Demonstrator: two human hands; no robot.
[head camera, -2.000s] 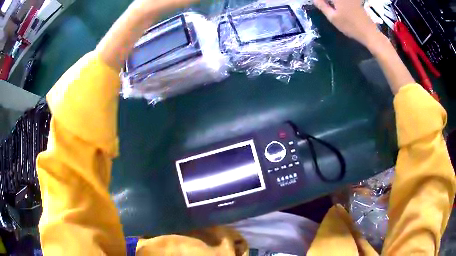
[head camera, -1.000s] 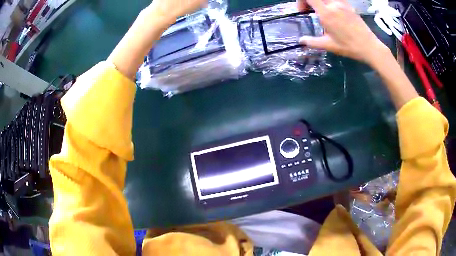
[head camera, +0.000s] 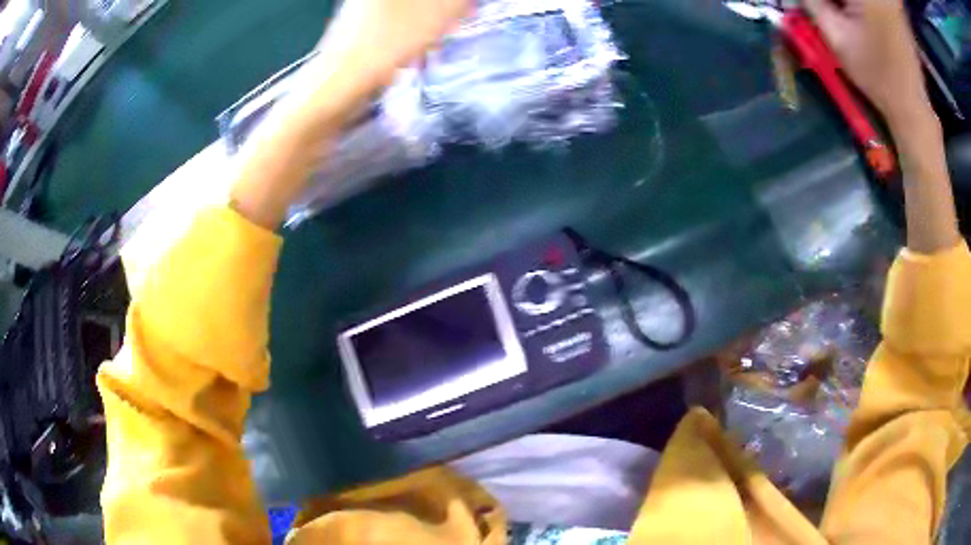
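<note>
The video speaker unit (head camera: 474, 335) lies face up on the green mat, its dark screen (head camera: 431, 343) bordered in white. Its black wrist strap (head camera: 665, 309) loops out to the right. My left hand (head camera: 399, 32) is blurred and cut off by the top edge, above the wrapped lens stack; its fingertips are out of the picture, so its hold cannot be told. My right hand (head camera: 868, 48) is at the top right, closed on the red handle of the air blow gun (head camera: 836, 91), its fingers partly cut off.
Lens stacks in crinkled plastic wrapping (head camera: 522, 85) lie at the far side, partly behind my left forearm. Black waiting units (head camera: 53, 362) stand at the left. Clear film waste (head camera: 799, 373) is heaped at the lower right. A clear film piece (head camera: 820, 208) lies on the mat's right side.
My right hand has left the lens stack and moved right to the air blow gun. My left hand stays near the stack at the top. The whole view has shifted and tilted.
</note>
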